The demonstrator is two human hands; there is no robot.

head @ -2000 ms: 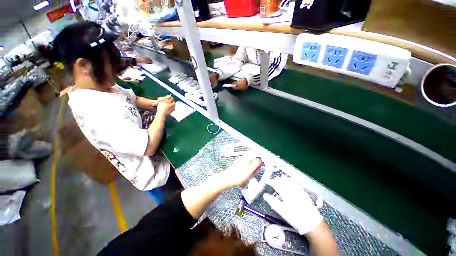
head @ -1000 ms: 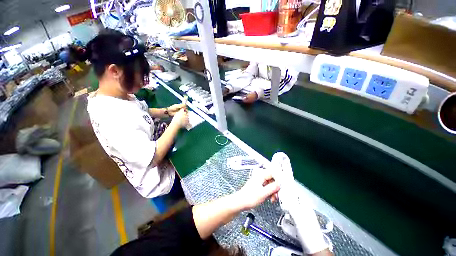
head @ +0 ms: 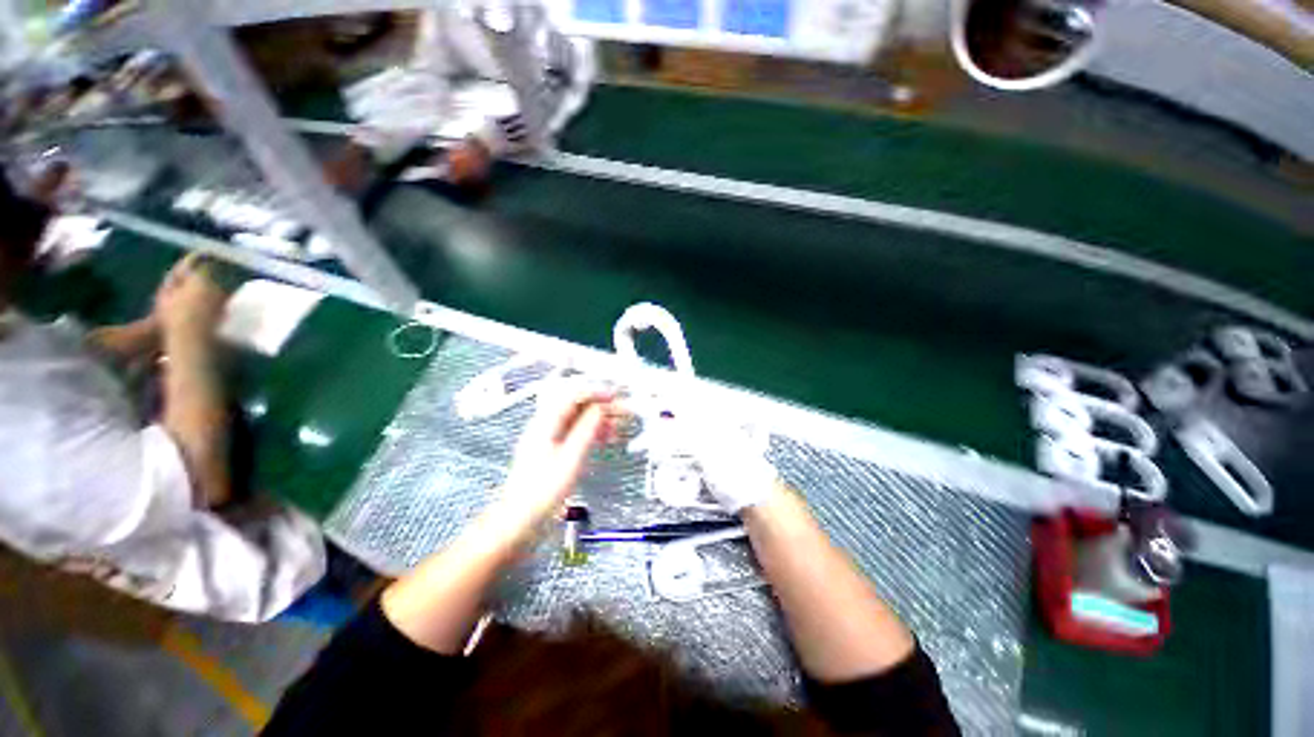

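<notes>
A white looped housing (head: 653,326) is upright between my hands, its loop reaching over the rail. My left hand (head: 565,444), bare, is at its lower left with fingers bent; whether it grips the housing is unclear. My right hand (head: 721,458), in a white glove, is around the housing's lower part; glove and housing blend. Another looped housing (head: 497,389) lies on the bubble wrap mat (head: 879,569) to the left, and one more (head: 689,572) lies nearer me. A small mallet (head: 577,534) lies beside it. A further white part shows just below my hands.
Several white housings (head: 1074,418) lie on the green conveyor belt (head: 850,310) at right. A red parts bin (head: 1056,583) with a bottle stands at right. A thin white ring (head: 414,340) lies at left. A person (head: 115,446) works at left; another sits across the belt.
The view has swung right and down, bringing the red bin and belt housings into sight. The held housing's loop now points up, and my left hand is lower on its left side.
</notes>
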